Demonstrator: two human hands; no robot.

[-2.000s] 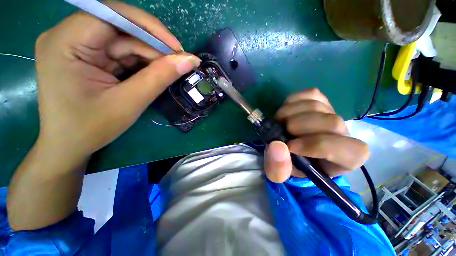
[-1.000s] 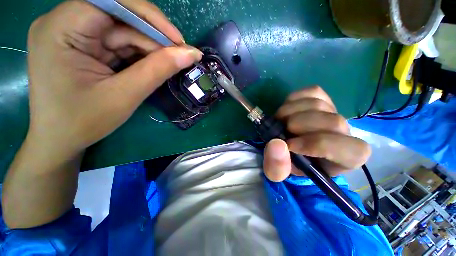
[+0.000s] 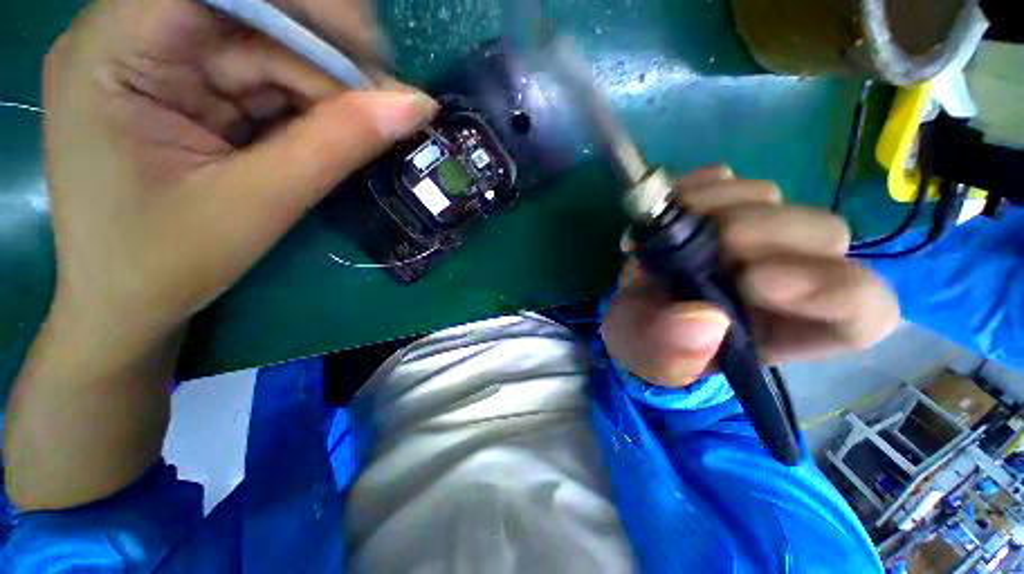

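The open black device housing (image 3: 458, 179) sits on the dark fixture (image 3: 537, 95); white and silver squares and a greenish chip show inside. My left hand (image 3: 213, 168) pinches the grey tweezers (image 3: 286, 36) between thumb and fingers; the tips are hidden near the housing's upper edge. My right hand (image 3: 752, 269) grips the soldering iron (image 3: 679, 230) by its black handle. Its blurred barrel points up, clear of the housing, to its right. A thin silvery wire (image 3: 365, 264) lies by the housing's lower edge.
A brown round pot (image 3: 803, 39) stands at the upper right on the green mat (image 3: 674, 123). Beside it are a yellow object (image 3: 902, 146) and black cables (image 3: 853, 140). A blue sleeve (image 3: 971, 286) shows at the right. Another thin wire enters at the left edge.
The soldering iron has moved away from the circuit board, up and to the right, with my right hand. My left hand has shifted slightly left and stays at the housing.
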